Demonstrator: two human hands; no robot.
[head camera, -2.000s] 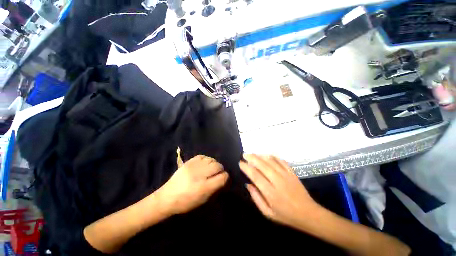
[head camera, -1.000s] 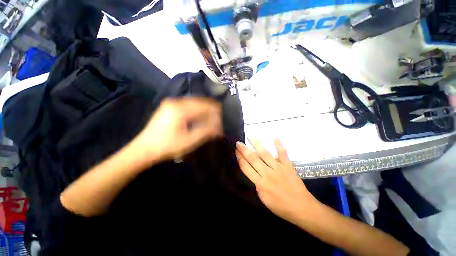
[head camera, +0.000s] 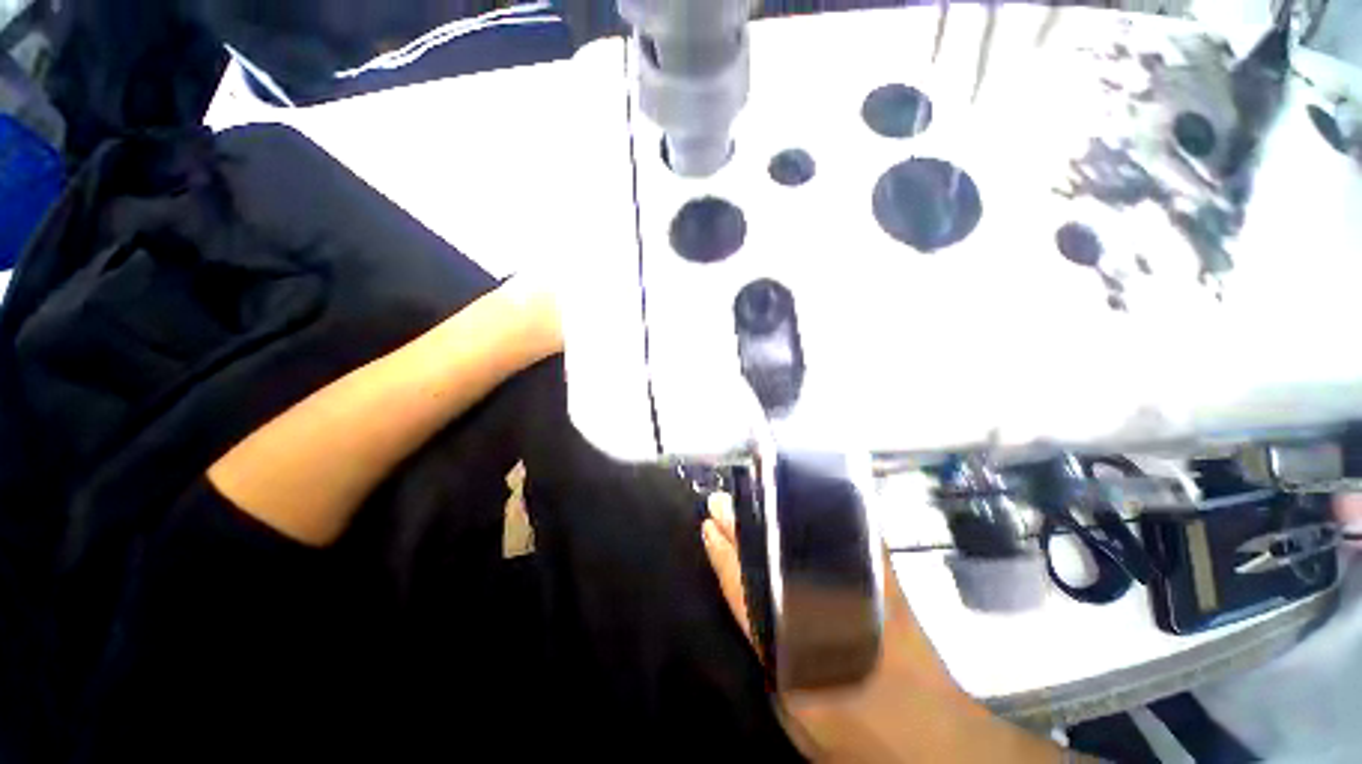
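The black garment lies left of and in front of the white sewing machine head, which fills the upper right. A small tan label shows on the cloth. My left hand reaches behind the machine head; only the forearm and wrist area show, and the fingers are hidden. My right hand is by the garment's right edge below the head, partly covered by the dark, shiny take-up lever guard. Its fingertips are near small metal parts at the needle area. Its grip cannot be told.
Black shears lie partly hidden under the head, beside a black tray with silver snips. A ribbed tension dial hangs below the head. Black cloth with white trim lies behind. A blue item is at the left edge.
The view has moved in over the machine head, which now hides the needle area. My left hand has moved from the front cloth to behind the head. My right hand remains near the garment's edge.
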